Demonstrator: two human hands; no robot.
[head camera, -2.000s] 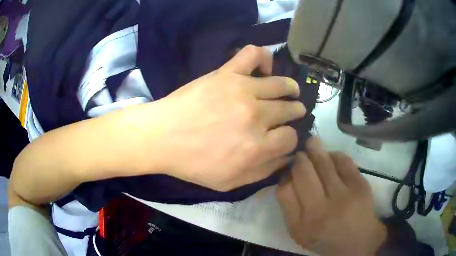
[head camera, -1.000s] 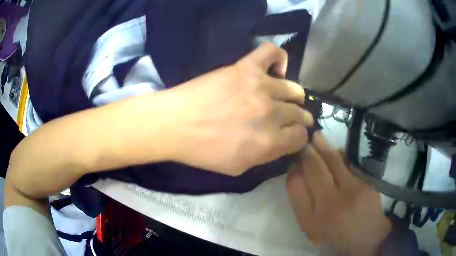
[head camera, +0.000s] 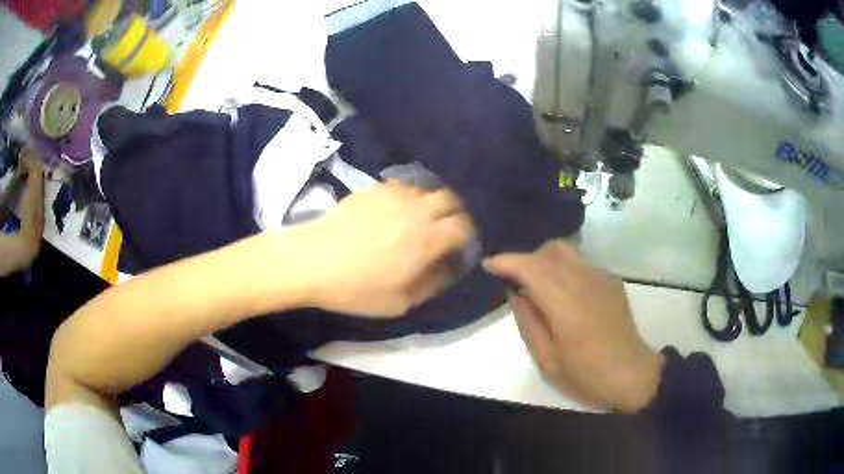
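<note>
A dark navy garment with white parts lies bunched on the white table, its right edge beside the needle area of the sewing machine. My left hand is on the cloth at the middle, fingers curled and pinching navy fabric; the fingertips are blurred. My right hand is to its right at the garment's front edge, thumb and index finger closed on the edge of the navy cloth. The needle is hard to make out.
Black-handled scissors lie right of the machine, next to a white oval pad. A purple machine part and yellow cone are upper left. Another person's arm shows at the left edge. A red crate is below the table.
The view has shifted, showing more machine and table. The garment is more bunched and turned. My left hand has moved left from the needle area, and my hands are farther apart.
</note>
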